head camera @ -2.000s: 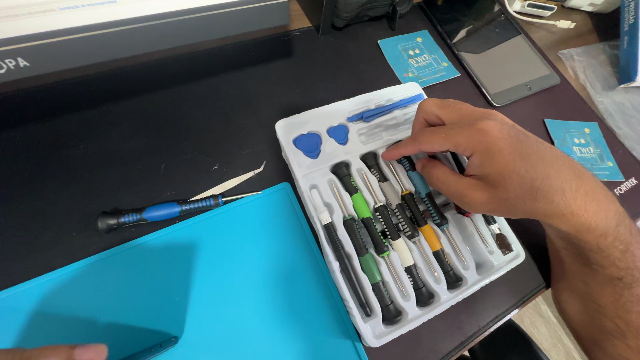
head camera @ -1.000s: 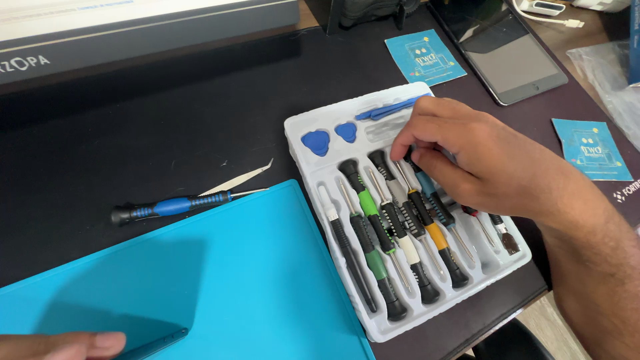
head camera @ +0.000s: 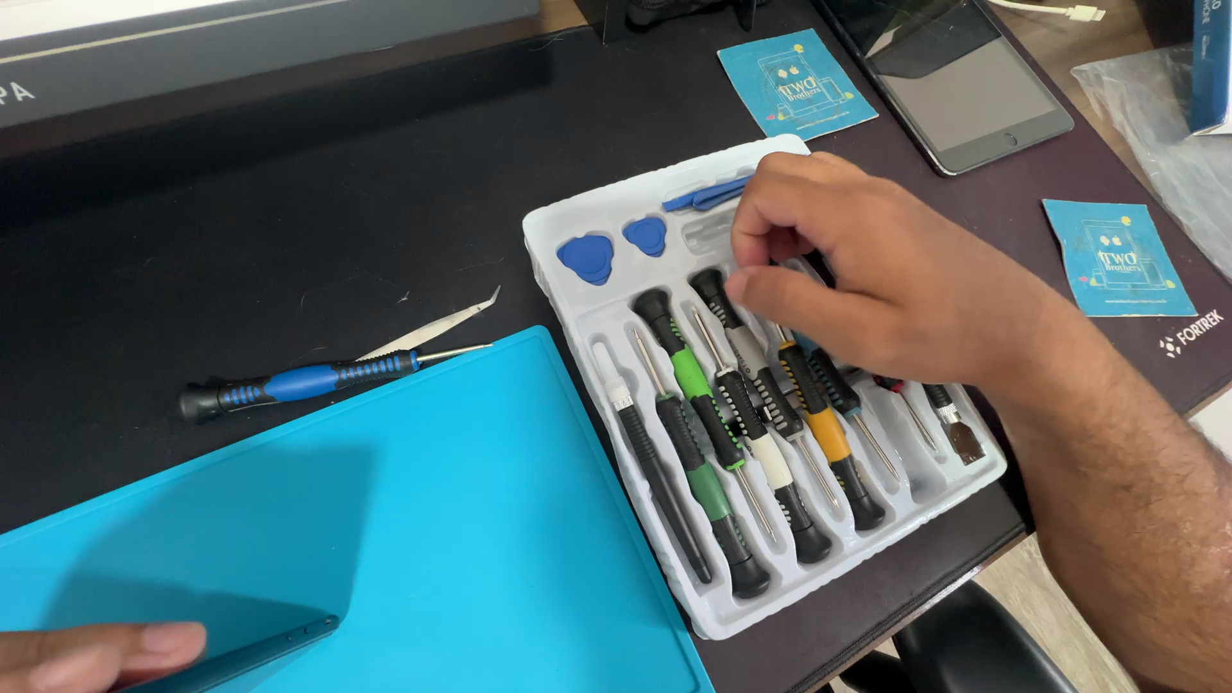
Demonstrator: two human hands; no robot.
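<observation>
My right hand [head camera: 857, 269] hovers over the upper right of a white plastic tray [head camera: 549, 231], fingers curled, thumb near the black cap of a grey-banded screwdriver [head camera: 751, 356]; whether it holds anything small is hidden. Several precision screwdrivers lie in the slots, among them one with a green band [head camera: 710, 491] and one with an orange band [head camera: 828, 433]. Blue triangular opening picks [head camera: 587, 258] and blue pry tools [head camera: 707, 194] fill the upper slots. At the bottom left, my left hand [head camera: 106, 654] holds a thin dark device [head camera: 250, 654], seen edge-on, over a blue mat [head camera: 462, 481].
A blue and black screwdriver [head camera: 303, 382] lies beside bent-tip tweezers [head camera: 433, 329] behind the mat. Blue printed cards [head camera: 797, 85], a tablet [head camera: 972, 87], a clear plastic bag [head camera: 1155, 135] and a white cable connector [head camera: 1083, 13] are at the right. A large box [head camera: 241, 48] stands at the back left.
My right hand stays over the tray's upper right, with its fingers shifted slightly. My left hand still holds the dark device at the bottom left.
</observation>
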